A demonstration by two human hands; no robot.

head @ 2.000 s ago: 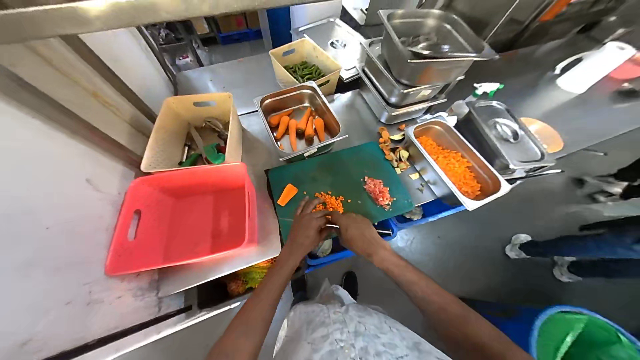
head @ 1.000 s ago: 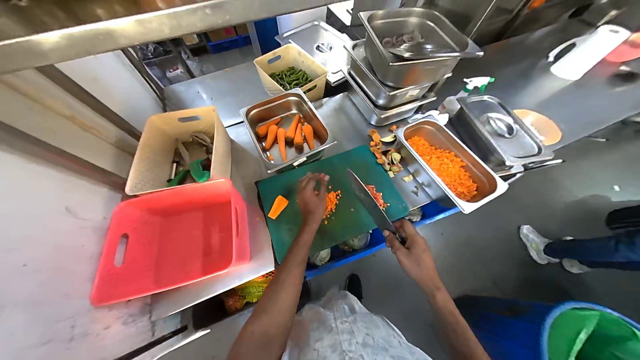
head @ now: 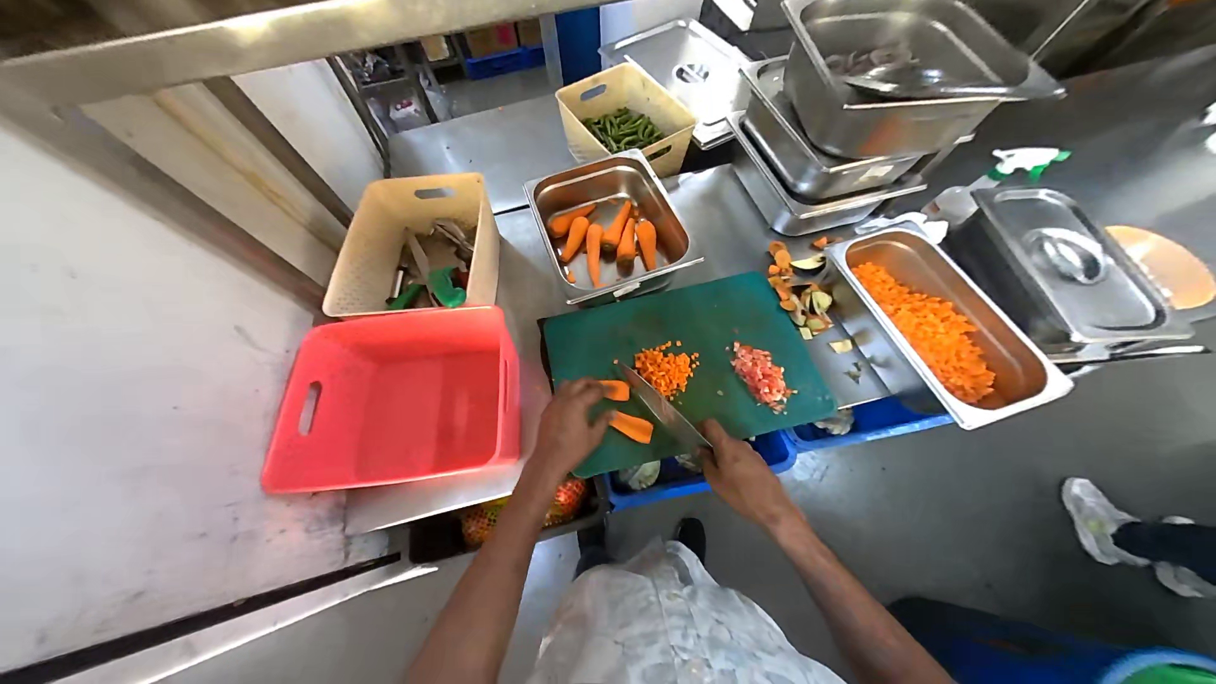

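On a green cutting board (head: 703,313), my right hand (head: 743,473) grips the handle of a kitchen knife (head: 665,407), its blade slanting up and left toward my left hand. My left hand (head: 573,426) has its fingertips on a carrot piece (head: 616,389) beside the blade tip. Just below that lies another carrot piece (head: 631,427), close to the left fingers. Diced carrot (head: 665,369) is heaped right of the blade tip. A pile of diced pinkish-red food (head: 760,376) sits farther right on the board.
Behind the board stands a steel pan of whole carrots (head: 634,180); right, a steel pan of chopped carrot (head: 926,328) beside vegetable trimmings (head: 807,304). Left are a red plastic bin (head: 408,399) and a cream bin of utensils (head: 356,256). A person's shoe (head: 1092,522) shows at right.
The knife, held raised over the board a second ago, is now low beside the diced carrot. My left hand has moved from near the diced carrot to the carrot pieces at left, where two now lie.
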